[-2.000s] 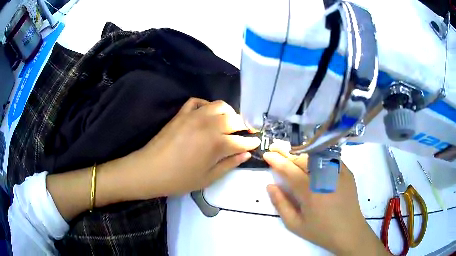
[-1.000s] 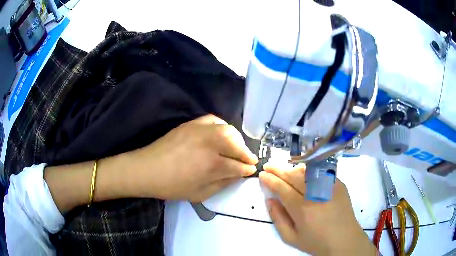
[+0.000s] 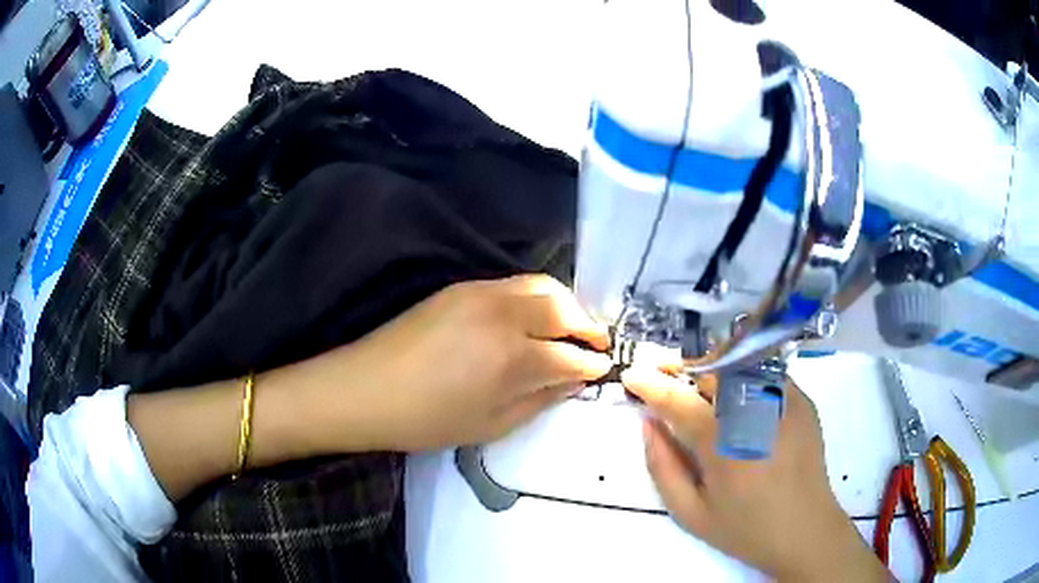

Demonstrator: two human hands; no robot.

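Note:
The dark plaid garment (image 3: 285, 530) with its black lining (image 3: 342, 216) is bunched on the white table, left of the sewing machine head (image 3: 638, 216). My left hand (image 3: 490, 359) lies over the lining and pinches the garment's dark edge just left of the presser foot (image 3: 630, 342). My right hand (image 3: 741, 467) is right of the foot, partly behind a grey knob, with its thumb and forefinger at the same small dark edge. The fingertips of both hands nearly meet there. The needle point cannot be made out.
Scissors (image 3: 911, 456) with one red and one yellow-orange handle lie at the right. A dark bottle or jar (image 3: 78, 85) stands at the upper left beside a blue strip (image 3: 97, 171). A thin pointed tool (image 3: 974, 427) lies right of the scissors.
Both hands stay close at the presser foot; less dark cloth shows in front of the foot than two seconds ago. The whole view has shifted slightly.

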